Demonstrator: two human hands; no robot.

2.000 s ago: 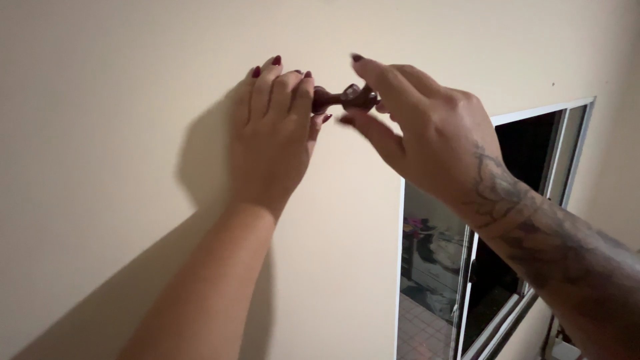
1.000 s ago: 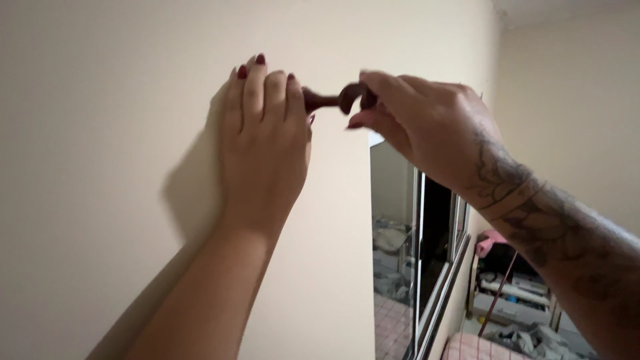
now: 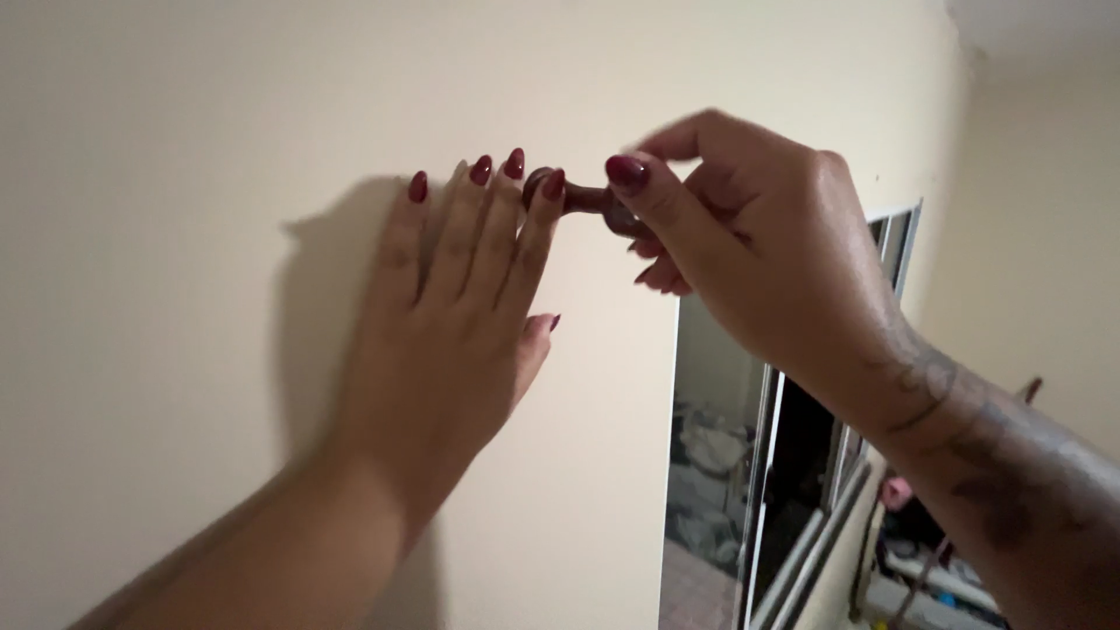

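Observation:
A dark reddish-brown bracket or holder [image 3: 584,199], with a rounded base and a thicker right end, lies at the cream wall [image 3: 219,114]. My left hand [image 3: 446,306] rests flat toward the wall, its fingers slightly spread and its index finger over the rounded left end of the piece. At the piece's right end is my right hand [image 3: 744,219], with thumb and curled fingers around that end. The fingers hide part of it, so its full shape cannot be told. Both hands have dark red nails.
Below my right hand a mirror or glass panel [image 3: 709,490] reflects clothes and a tiled floor. Beside it runs a window frame [image 3: 809,542]. At the lower right stands a white shelf or drawer unit [image 3: 936,573] with items on it.
My right hand has turned, so that its thumb now lies in front of the piece's right end. My left hand's thumb now sticks out to the side below the piece.

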